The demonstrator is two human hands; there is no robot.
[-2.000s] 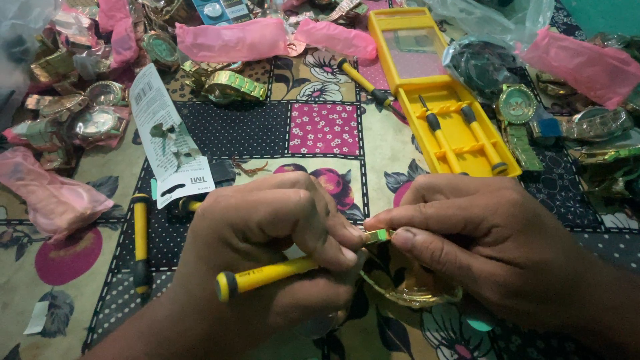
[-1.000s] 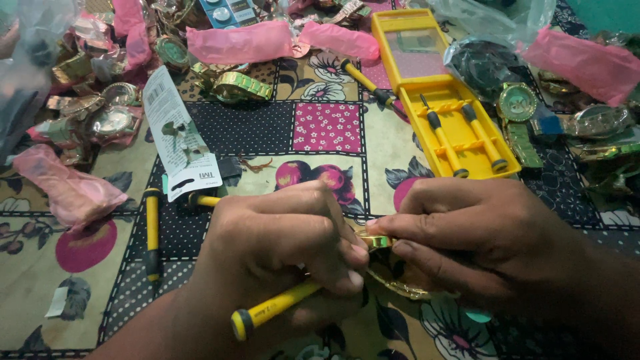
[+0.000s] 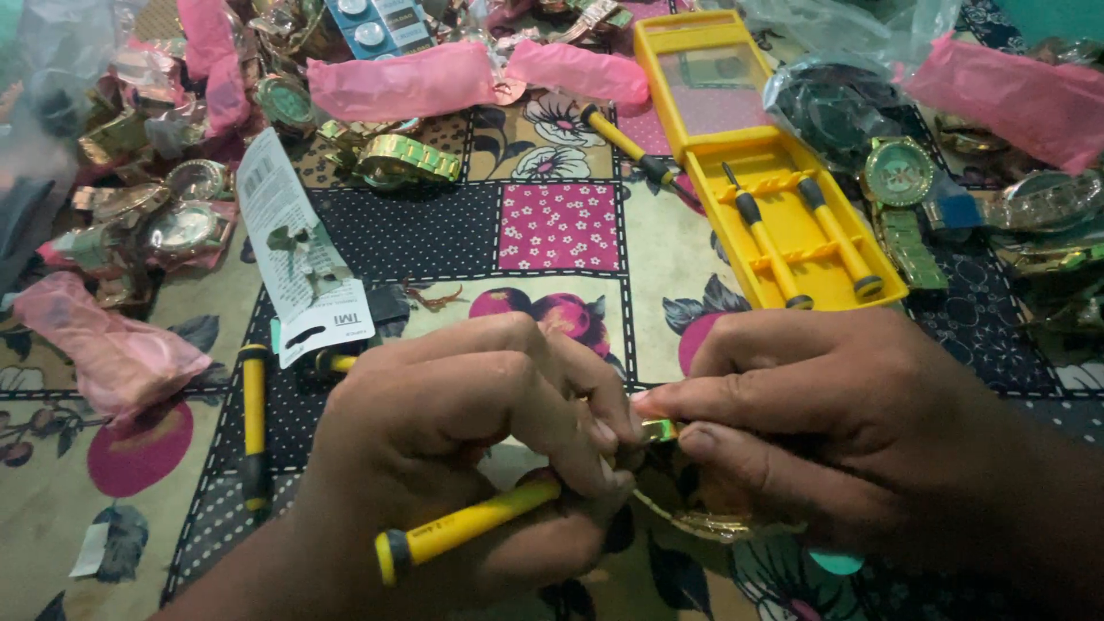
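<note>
Near the lower middle, my left hand (image 3: 466,440) holds a yellow precision screwdriver (image 3: 483,522) under its curled fingers, its black-banded end pointing down and left. Its fingertips also pinch one end of a gold-coloured metal watch band (image 3: 660,429). The thumb and forefinger of my right hand (image 3: 828,423) grip the same band from the other side. Below the fingertips a gold-coloured curved part (image 3: 716,524) hangs in a loop, partly hidden by my right hand. The screwdriver's tip is hidden behind my left fingers.
An open yellow plastic case (image 3: 802,233) holds two screwdrivers. More screwdrivers lie at left (image 3: 254,423) and beside the case (image 3: 625,142). A white printed card (image 3: 289,250), gold-coloured watches (image 3: 405,159) and pink wrapped bundles (image 3: 401,82) lie on the patchwork-patterned cloth (image 3: 414,228).
The view has shifted slightly. Both hands stay together at the band, and the screwdriver remains in my left hand; its visible end has tilted a little lower than two seconds ago.
</note>
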